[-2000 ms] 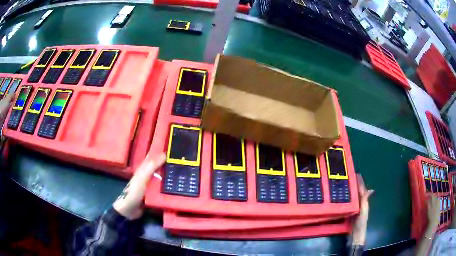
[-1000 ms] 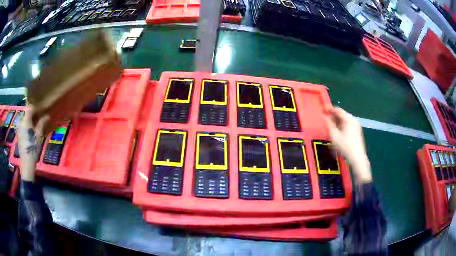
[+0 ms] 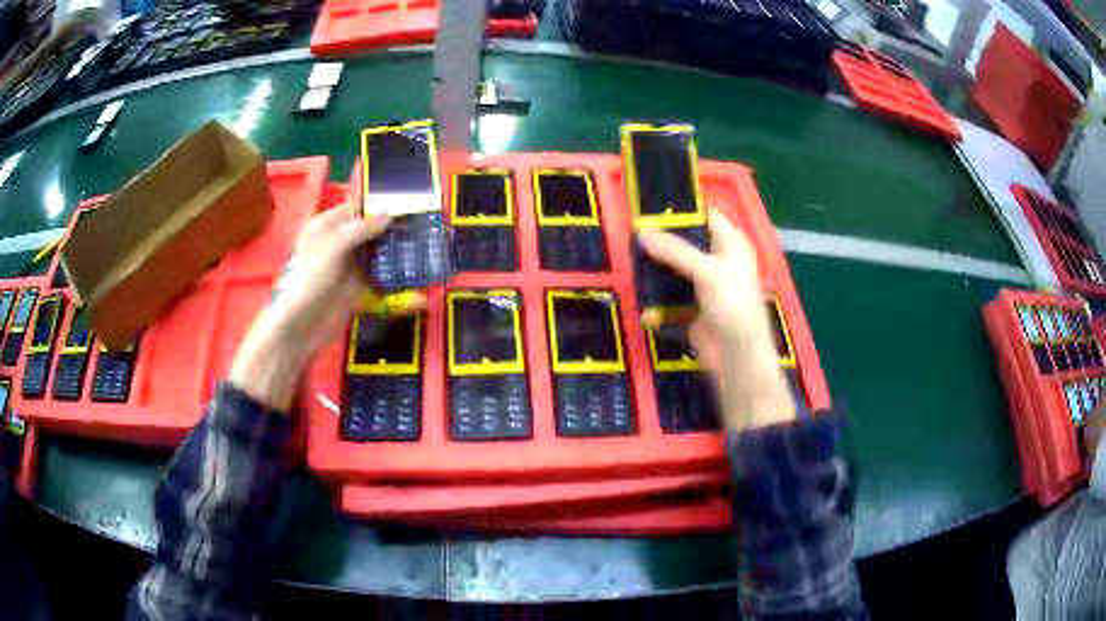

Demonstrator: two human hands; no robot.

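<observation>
My left hand (image 3: 318, 273) holds a keypad phone (image 3: 404, 206) above the back left of the foam tray (image 3: 509, 457); its screen shows white at the lower part. My right hand (image 3: 710, 273) holds another keypad phone (image 3: 665, 182) above the tray's back right, its screen dark and its keypad partly under my thumb. Two phones lie in the back row between them, and several lie in the front row with dark screens. My right hand and forearm partly cover the phones at the front right. More trays lie under this one.
An open cardboard box (image 3: 170, 237) rests on the left foam tray (image 3: 224, 352), beside several phones. Loose phones lie on the green belt (image 3: 849, 182) behind. A grey post (image 3: 459, 73) stands at the back. Another tray stack (image 3: 1031, 400) and a person's grey sleeve (image 3: 1061, 564) are at right.
The cardboard box has been set down on the left tray and let go. Both hands have moved over the middle tray, and each has lifted a phone. The left phone's screen is partly lit.
</observation>
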